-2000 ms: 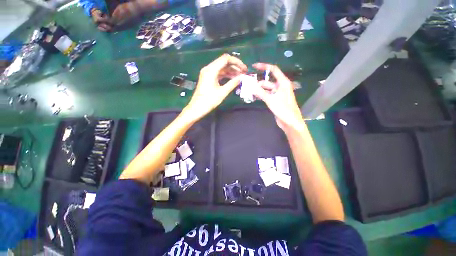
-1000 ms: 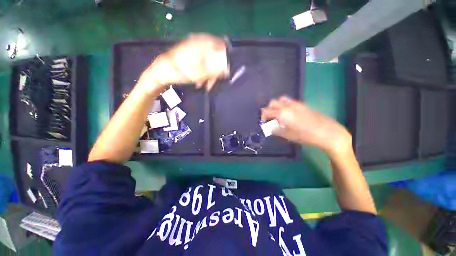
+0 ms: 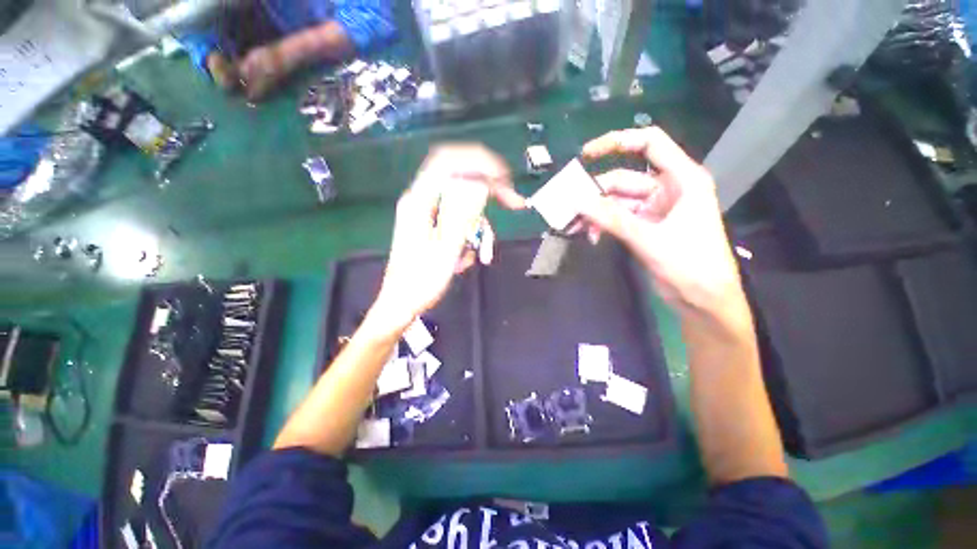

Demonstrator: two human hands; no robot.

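My right hand (image 3: 648,204) holds a flat white LCD module (image 3: 568,195) by its edge above the far side of the divided tray (image 3: 478,322). A greyish flat piece (image 3: 547,254) hangs just below the module; whether the two are joined is unclear. My left hand (image 3: 450,220) is blurred, its fingers close to the module's left corner. A small pale piece (image 3: 485,242) shows at its fingertips. White modules (image 3: 394,375) lie piled in the left compartment. Two white modules (image 3: 625,394) and two dark-blue frames (image 3: 569,410) lie in the right compartment.
A side tray (image 3: 268,354) with slim dark parts is at left. Black trays (image 3: 846,354) are at right, below a slanting grey post (image 3: 803,97). Small units (image 3: 319,178) lie beyond the tray. Another person's hands (image 3: 262,70) are at the far bench by a module pile (image 3: 370,94).
The view has tilted up again. My right hand has lifted a white module from the right compartment to above the tray's far edge. My left hand has come close to it.
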